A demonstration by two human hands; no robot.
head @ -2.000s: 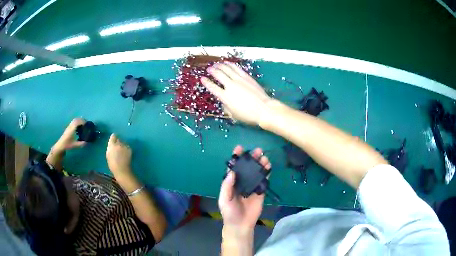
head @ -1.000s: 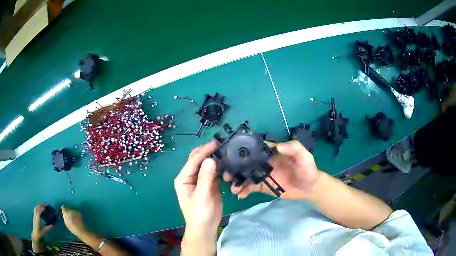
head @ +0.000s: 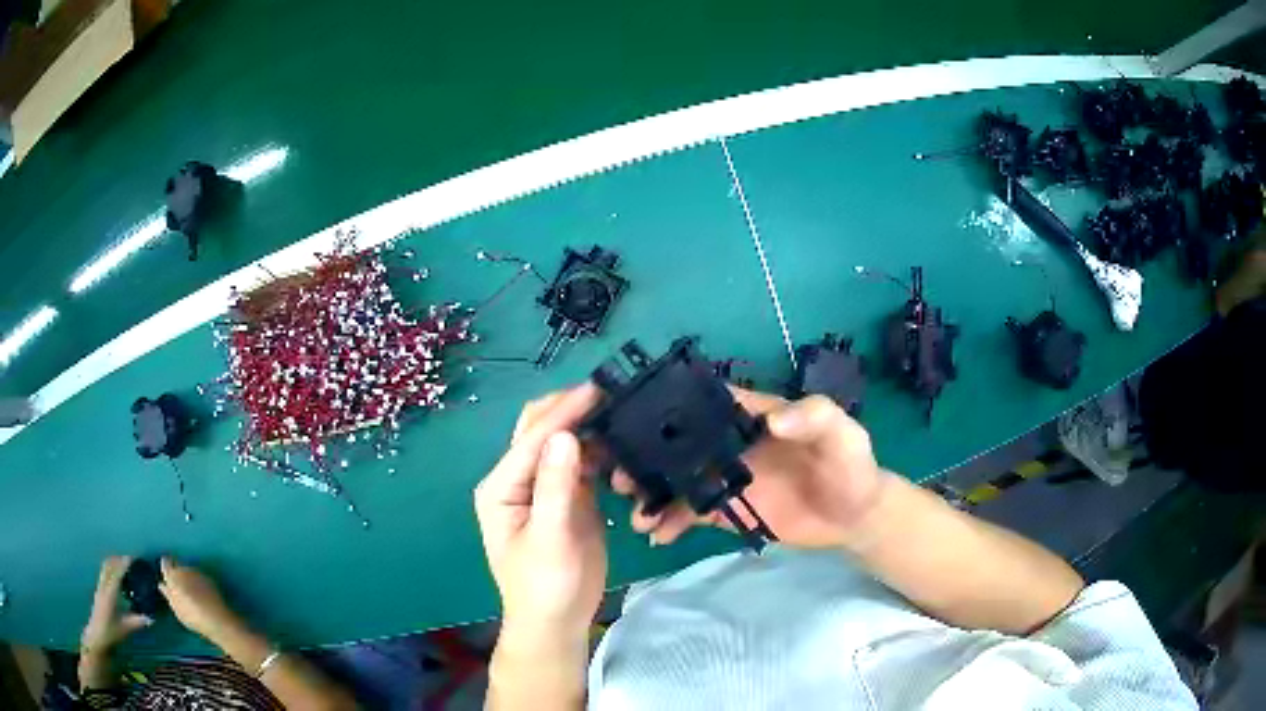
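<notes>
My left hand (head: 549, 507) and my right hand (head: 819, 465) hold a black squarish module (head: 676, 424) between them, above the front of the green worktop. Its flat face with a small central hole shows, and a forked black arm sticks out at the lower right. My left hand grips its left side. My right hand is at its right side, with some fingers hidden under it. Behind it lies another black module (head: 583, 292) with a round centre and a forked arm. The red tangled heap of leads with white tips (head: 333, 364) lies to the left.
Black modules stand to the right (head: 830, 372), (head: 922, 350), (head: 1048, 347). A long-handled brush (head: 1111, 289) lies by a crowded black cluster (head: 1145, 160). One module (head: 192, 199) is on the belt. A neighbour's hands (head: 139, 597) hold a dark part at lower left.
Two seconds ago my right hand was over the red heap and my left held the module alone. Now both hold it. Since one second ago, its round centre has given way to a flat face.
</notes>
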